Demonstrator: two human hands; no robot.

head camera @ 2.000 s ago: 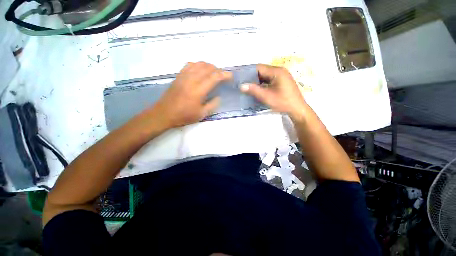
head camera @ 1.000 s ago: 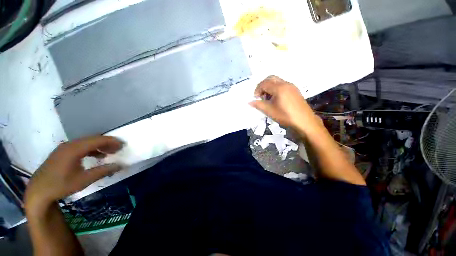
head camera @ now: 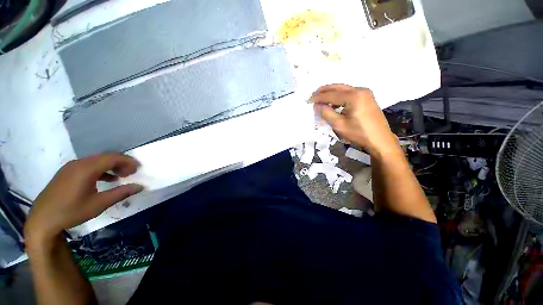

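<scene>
Two long grey fabric strips with frayed dark edges lie side by side on the white table, a farther strip (head camera: 161,44) and a nearer strip (head camera: 178,98). Plain white material (head camera: 202,158), perhaps interlining, lies along the near table edge. My left hand (head camera: 89,187) is at its left end, thumb and fingers apart, with nothing visible between them. My right hand (head camera: 351,113) is just right of the nearer strip's end, fingers curled. White on white hides whether its fingertips pinch anything.
A yellow-brown scorch stain (head camera: 308,28) marks the table. A shiny rest plate (head camera: 390,12) is at the far right. Green and black hoses (head camera: 24,27) are at top left. White offcuts (head camera: 327,170) lie on the floor, a fan (head camera: 524,164) stands right, and a green crate (head camera: 119,266) is below the table.
My hands have left the grey fabric and moved to the near side, farther apart. The view has shifted, and two broad grey strips now show. In the last second my right hand moved slightly right.
</scene>
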